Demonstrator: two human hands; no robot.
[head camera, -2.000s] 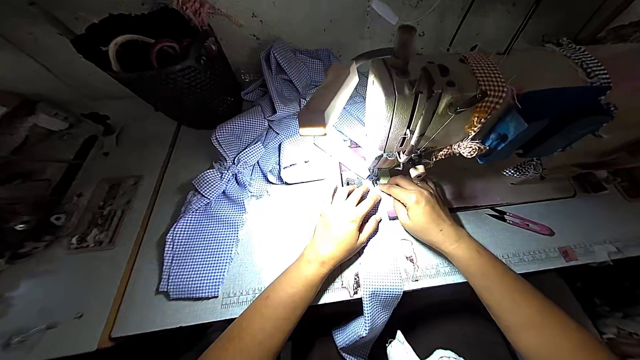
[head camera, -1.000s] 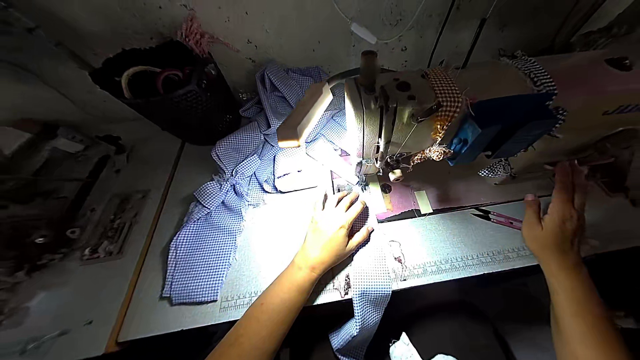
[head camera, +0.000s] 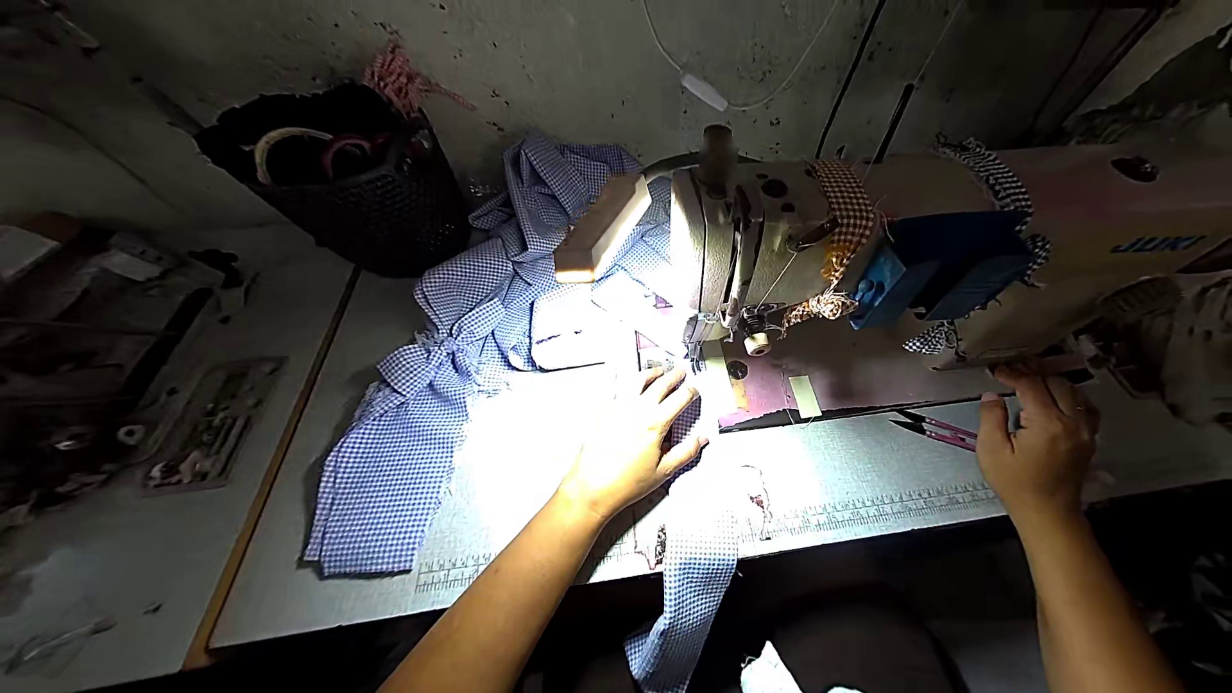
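A Juki sewing machine (head camera: 789, 231) stands on the table under a bright lamp (head camera: 604, 229). My left hand (head camera: 630, 448) lies with spread fingers on a blue-and-white gingham strip (head camera: 700, 568), just in front of the needle area; the strip hangs over the table's front edge. More gingham fabric (head camera: 390, 481) lies bunched left of and behind the machine head. My right hand (head camera: 1039, 438) is at the base of the machine's right side, its fingertips near a lever there; whether they grip it cannot be told. Pink-handled thread snips (head camera: 938, 430) lie beside its thumb.
A black basket (head camera: 385, 207) holding hoop-like items stands at the back left. A small tray (head camera: 217, 423) of small parts is on the left table. A printed ruler scale (head camera: 876, 507) runs along the front edge. A cord with a white switch (head camera: 705, 91) hangs on the wall.
My right hand has left the fabric by the needle and moved right to the machine's base, beyond the snips. My left hand has stayed on the gingham strip.
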